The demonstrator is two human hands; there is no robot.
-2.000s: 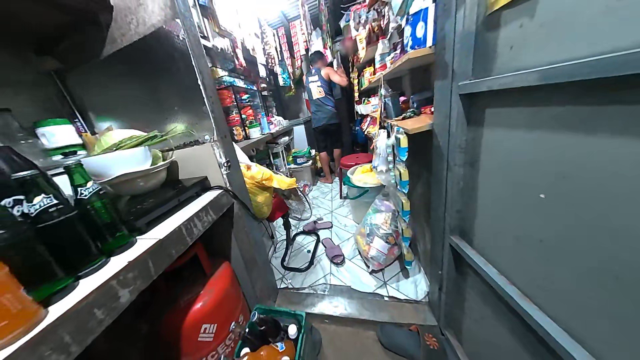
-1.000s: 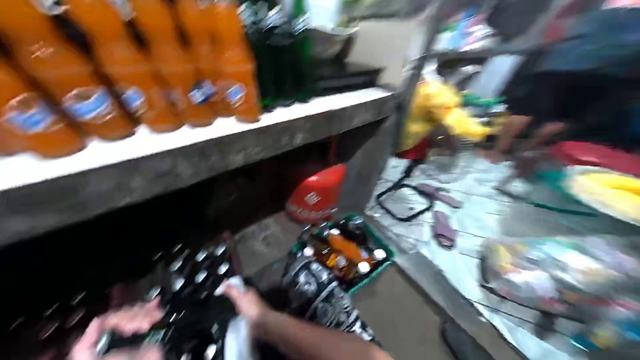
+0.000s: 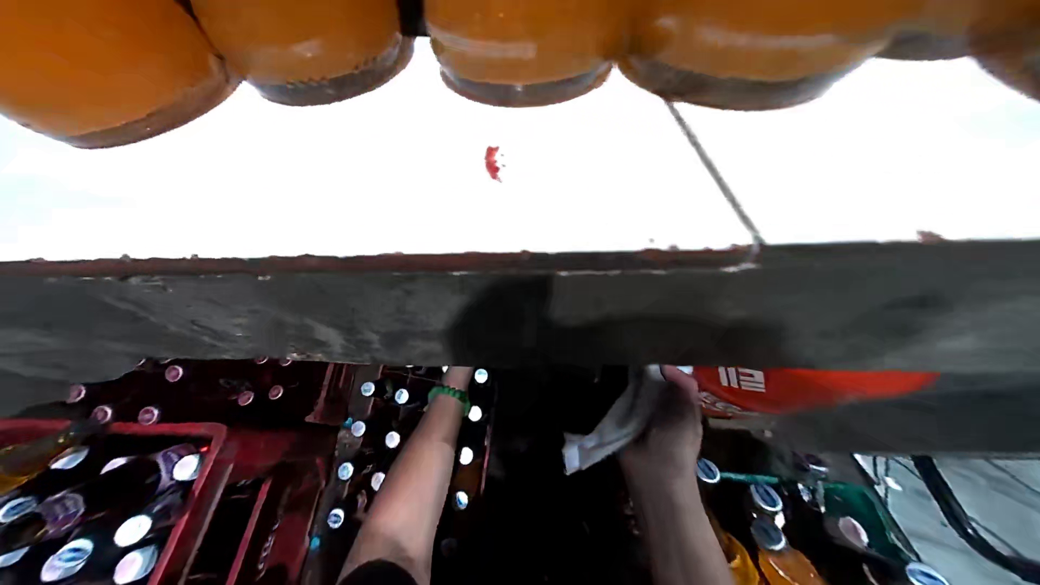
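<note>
My right hand (image 3: pixel 670 422) holds a crumpled white cloth (image 3: pixel 617 422) just below the concrete counter's front edge, left of a red rounded object (image 3: pixel 812 390) that bears writing. My left forearm, with a green band (image 3: pixel 449 396) at the wrist, reaches under the counter over a crate of capped bottles (image 3: pixel 392 439); the counter hides my left hand. Between my arms it is too dark to make things out.
Orange-filled bottles (image 3: pixel 520 49) stand along the white tiled counter top (image 3: pixel 366 171). At lower left is a red plastic crate (image 3: pixel 207 487) of capped bottles. A green crate (image 3: pixel 853 508) with bottles sits at lower right, beside a pale tiled floor (image 3: pixel 983 496).
The view has swung from the doorway to the counter. Both hands were in sight over the bottles one second ago; now my left hand is hidden under the counter.
</note>
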